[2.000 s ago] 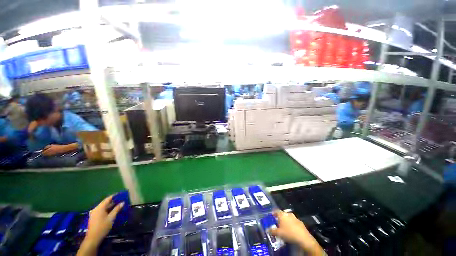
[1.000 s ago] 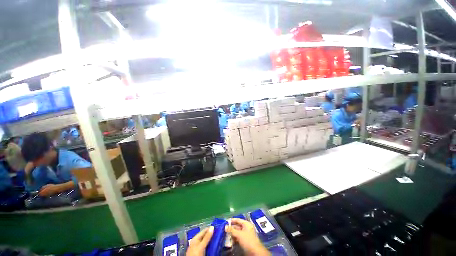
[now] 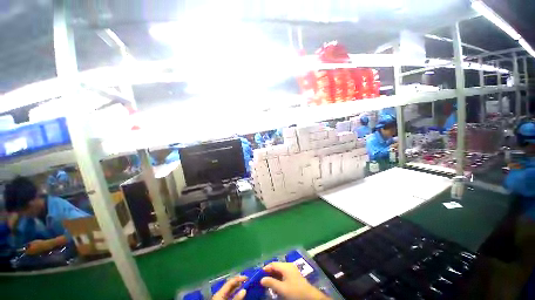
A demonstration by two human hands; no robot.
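Note:
My left hand (image 3: 230, 288) and my right hand (image 3: 288, 282) meet over the clear blister tray at the bottom edge. Both hold one blue phone piece (image 3: 253, 280) between their fingers; whether it is a cover alone or a cover on a handset cannot be told. The clear blister tray (image 3: 320, 280) is cut off by the lower edge. A phone back with a white label (image 3: 300, 262) lies in its top right pocket. Other blue pieces in the tray are partly hidden by my hands.
Black trays (image 3: 399, 261) lie to the right. A green conveyor belt (image 3: 258, 234) runs behind, with a white board (image 3: 390, 190), stacked white boxes (image 3: 308, 167) and a black monitor (image 3: 212, 161) beyond. A white shelf post (image 3: 102, 199) stands left. People in blue sit left and right.
My hands have come together from opposite sides of the tray and now both hold the blue piece. The view has tilted up and turned right, so less of the tray shows.

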